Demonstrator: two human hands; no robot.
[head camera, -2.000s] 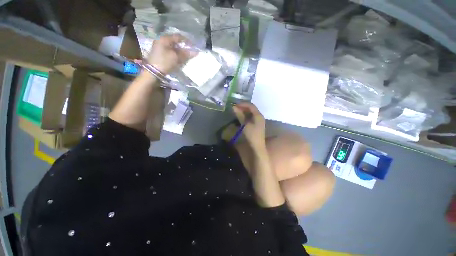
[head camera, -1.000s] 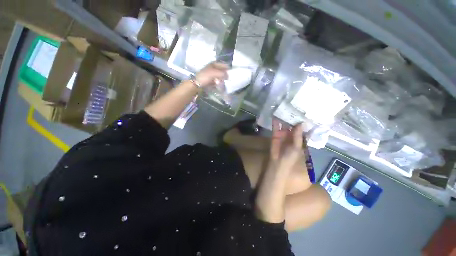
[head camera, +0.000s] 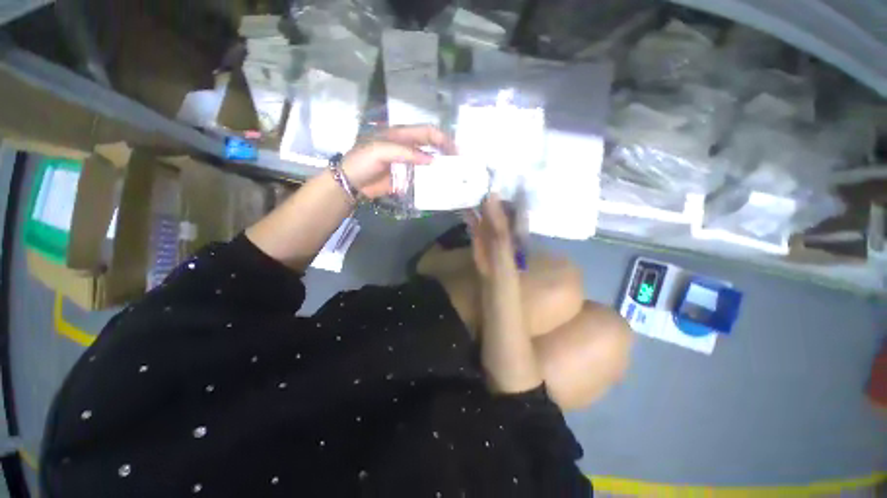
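Note:
My left hand (head camera: 384, 165), with a bracelet at the wrist, grips a clear bag with a white label or card (head camera: 450, 188) in front of the shelf. My right hand (head camera: 494, 236) is at the bag's right side, fingers raised, slightly blurred. A blue-purple pen (head camera: 520, 258) shows at its edge, apparently held in it. A bright white card or bagged label (head camera: 501, 134) is just above my hands, over the clipboard sheet (head camera: 574, 185). Whether my right fingertips grip the bag or card is blurred.
Clear bags (head camera: 666, 146) crowd the shelf at right. A white scale (head camera: 644, 302) with a blue tray (head camera: 708, 303) is on the floor at right. Open cardboard boxes (head camera: 126, 224) and a green bin (head camera: 53, 209) are at left. My knees are below the shelf edge.
My left hand has brought a bag with a white label rightward. My right hand has moved from the clipboard area to beside that bag. The card it touched lies higher on the clipboard.

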